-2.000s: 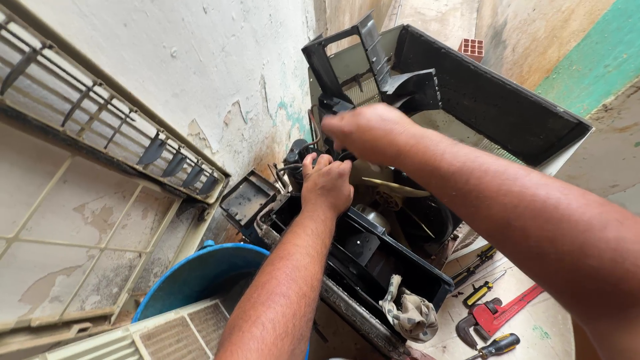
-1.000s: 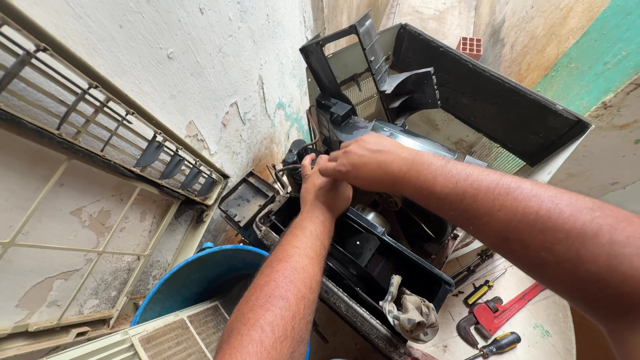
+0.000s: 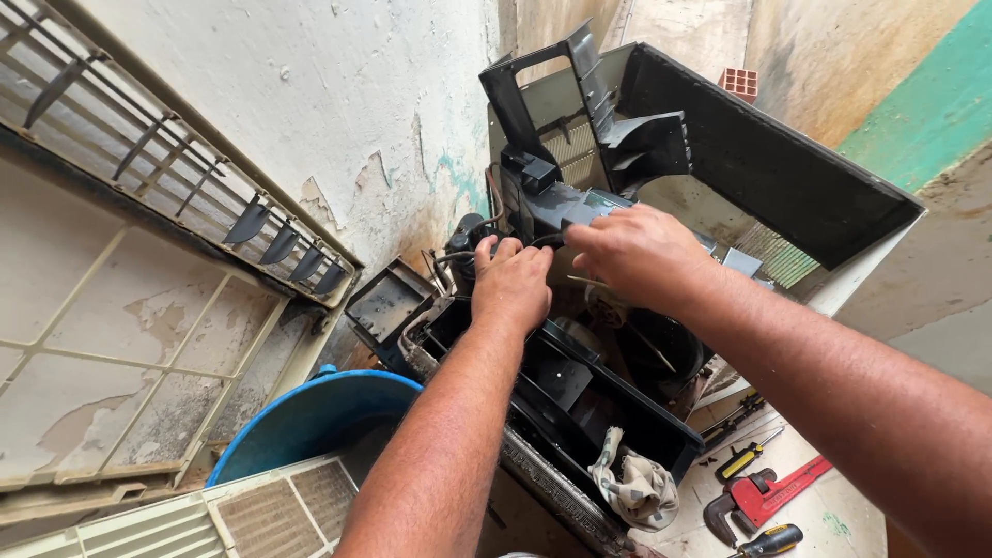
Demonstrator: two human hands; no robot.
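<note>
An opened air conditioner unit stands below me, with a black plastic housing (image 3: 570,372), a finned coil (image 3: 554,480) along its near edge and a fan (image 3: 608,310) inside. My left hand (image 3: 511,283) rests with bent fingers near the dark tubing beside the black compressor-like cylinder (image 3: 465,232); its fingertips are partly hidden. Just right of it, my right hand (image 3: 632,248) is curled at a thin dark tube or cable (image 3: 549,239); whether it grips this is unclear. Behind the hands are a wet dark plastic part (image 3: 577,203) and an upright black plastic frame (image 3: 593,85).
An open metal casing (image 3: 775,155) stands behind. At lower right are a red pipe wrench (image 3: 767,496), screwdrivers (image 3: 740,461) and a rag (image 3: 639,488). A blue tub (image 3: 310,403), a louvred front panel (image 3: 263,511) and a grille (image 3: 155,147) lie left. A hollow brick (image 3: 738,84) sits behind.
My right hand was above and behind the left, drew close against it, and now sits slightly apart to its right. The dark plastic part behind the hands shows more than two seconds ago.
</note>
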